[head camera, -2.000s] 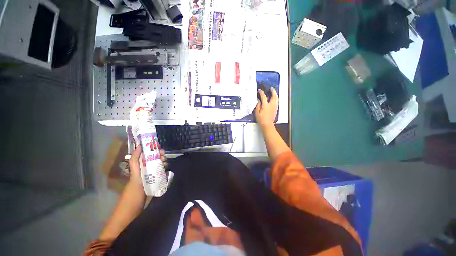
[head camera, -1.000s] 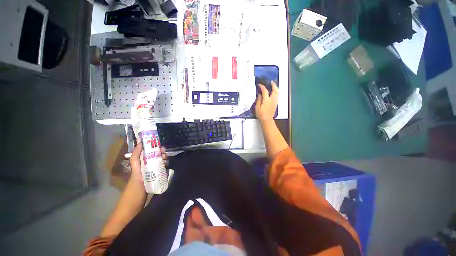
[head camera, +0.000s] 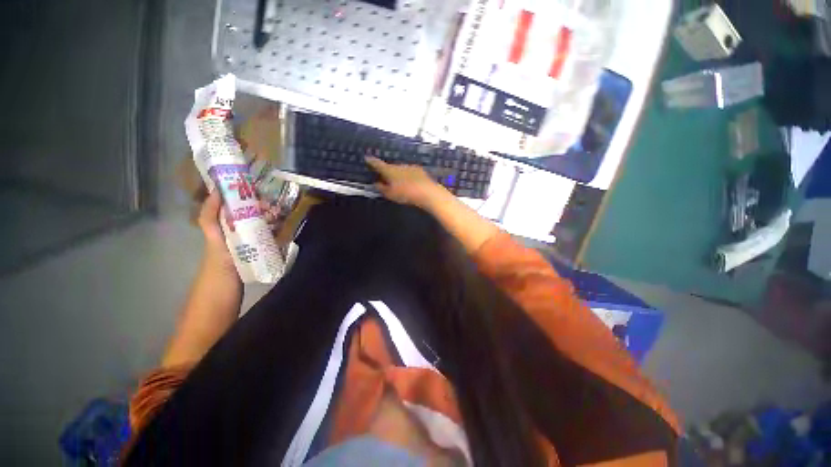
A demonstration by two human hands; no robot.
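My left hand [head camera: 215, 223] is shut on a long paper-wrapped bundle [head camera: 239, 196] with red and purple print, held tilted left of the keyboard. My right hand [head camera: 401, 182] is over the black keyboard [head camera: 337, 150], a finger extended onto its keys near the front edge; it holds nothing that I can see. A dark faceplate [head camera: 497, 106] lies on the printed newspaper sheet [head camera: 538, 77] beyond the keyboard. The dark blue mouse pad [head camera: 603, 128] lies right of the sheet; the mouse on it is not clear.
The perforated plate [head camera: 337, 59] is at the upper left, with a dark bar [head camera: 261, 23]. The green bench [head camera: 651, 210] on the right holds a white box [head camera: 709, 33], plastic bags and a rolled paper [head camera: 753, 242]. A blue crate [head camera: 643, 330] stands on the floor.
My right hand has moved left from the mouse to the keyboard. The view has turned and tilted downward, shifting the table up and right. My left hand still holds the bundle.
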